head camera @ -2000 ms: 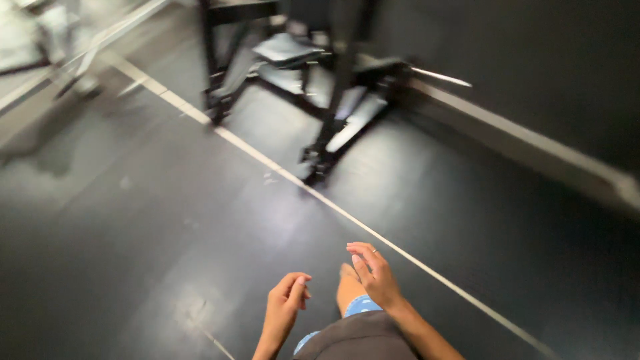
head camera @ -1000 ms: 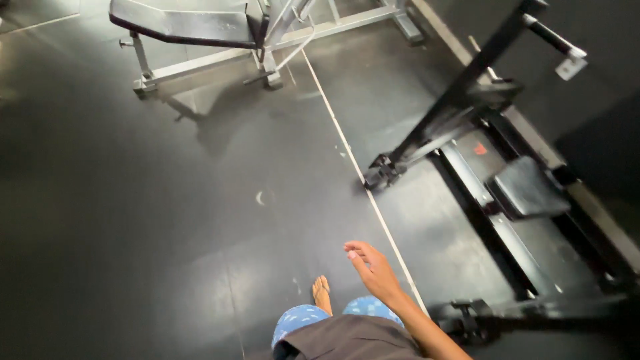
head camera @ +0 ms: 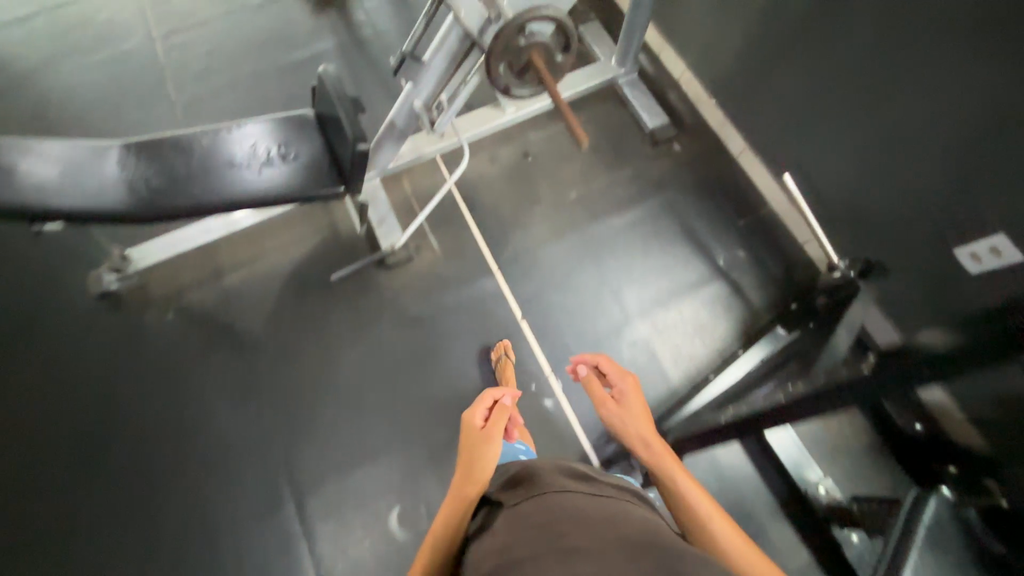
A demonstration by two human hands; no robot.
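My left hand [head camera: 486, 424] hangs in front of my body with its fingers loosely curled and nothing visible in them. To its right, my right hand [head camera: 612, 396] is held up with the fingers bent and apart, also holding nothing. Neither hand touches any equipment. Below them, one foot in a flip-flop [head camera: 502, 360] stands on the dark floor beside a pale line [head camera: 512, 300]. The black frame of a gym machine [head camera: 800, 408] is the nearest equipment to my right hand.
A padded black bench [head camera: 168, 164] on a silver frame [head camera: 208, 232] stands at upper left. A weight plate [head camera: 531, 52] sits on the frame, with a rusty bar [head camera: 560, 100] sticking out. A dark wall with a white socket [head camera: 989, 254] rises at right.
The view has shifted a lot, bringing the bench machine nearer. My left hand, out of sight one second ago, is back in view. The black machine now lies at lower right.
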